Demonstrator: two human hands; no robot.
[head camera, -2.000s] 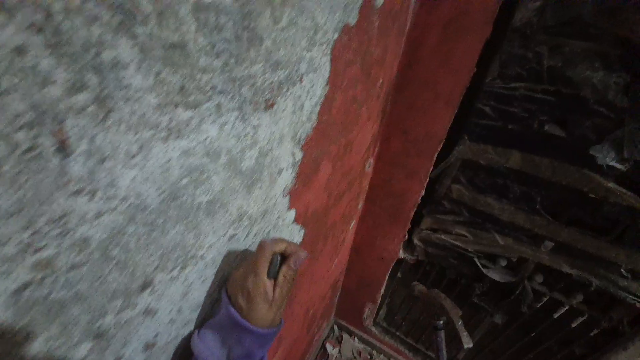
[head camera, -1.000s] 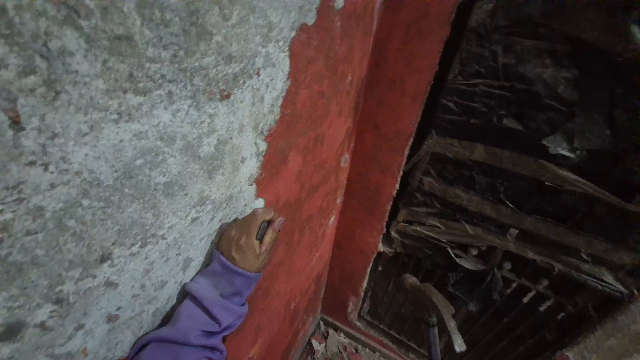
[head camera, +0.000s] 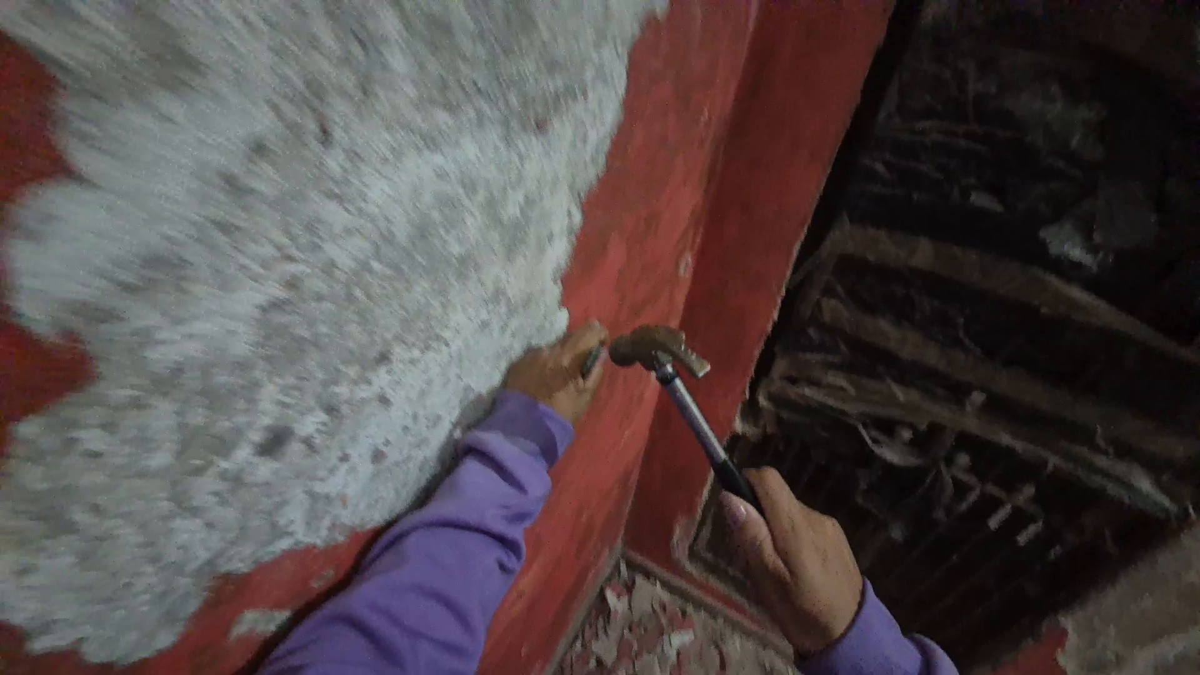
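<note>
My left hand (head camera: 555, 375) is closed around a small dark metal tool, perhaps a chisel (head camera: 592, 360), whose end pokes out of the fist. It rests against the wall where bare grey plaster (head camera: 356, 281) meets red paint (head camera: 647, 216). My right hand (head camera: 797, 562) grips the black handle of a claw hammer (head camera: 694, 412). The hammer's head is just right of the left fist, its face toward the tool's end and its claw pointing right. Whether they touch cannot be told. The tool's working tip is hidden by the left hand.
A red wall corner (head camera: 750, 234) stands right of the hands. Beyond it is a dark opening with old wooden beams (head camera: 994, 291) and a row of bars (head camera: 937, 562). Paint and plaster chips (head camera: 656, 628) lie on the floor at the wall's foot.
My right hand is now in full view with the hammer, which has come up close to the left fist; one second ago only part of the hammer showed low down. The left hand stays at the plaster edge.
</note>
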